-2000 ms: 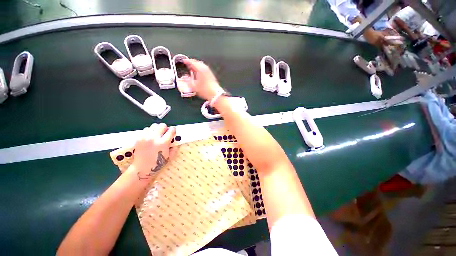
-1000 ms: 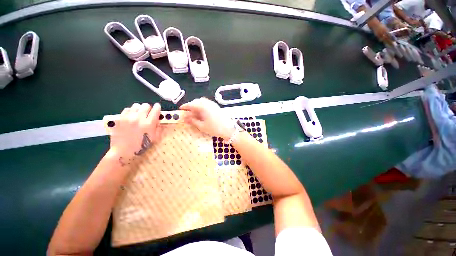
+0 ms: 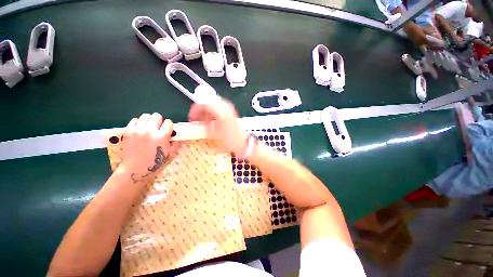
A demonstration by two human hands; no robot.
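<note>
A tan pad sheet with black round pads (image 3: 247,171) lies on the green ledge, under a glossy tan release liner (image 3: 186,208). My left hand (image 3: 147,142) rests on the sheet's far left edge, fingers curled over it; a black pad shows on either side of it. My right hand (image 3: 219,124) is blurred, above the sheet's far edge and beside the near end of a tilted white housing (image 3: 186,78); whether it holds a pad or touches the housing cannot be told.
More white housings lie on the dark green belt, including a sideways one (image 3: 277,100) and a pair (image 3: 328,68). One housing (image 3: 337,131) leans across the pale metal rail (image 3: 373,112) onto the ledge. Other workers' arms (image 3: 419,32) show at the upper right.
The housings on the belt have shifted right. My right hand moved from a housing back to the sheet's edge, then slightly away. One fewer pad shows beside my left hand's fingers than a second ago.
</note>
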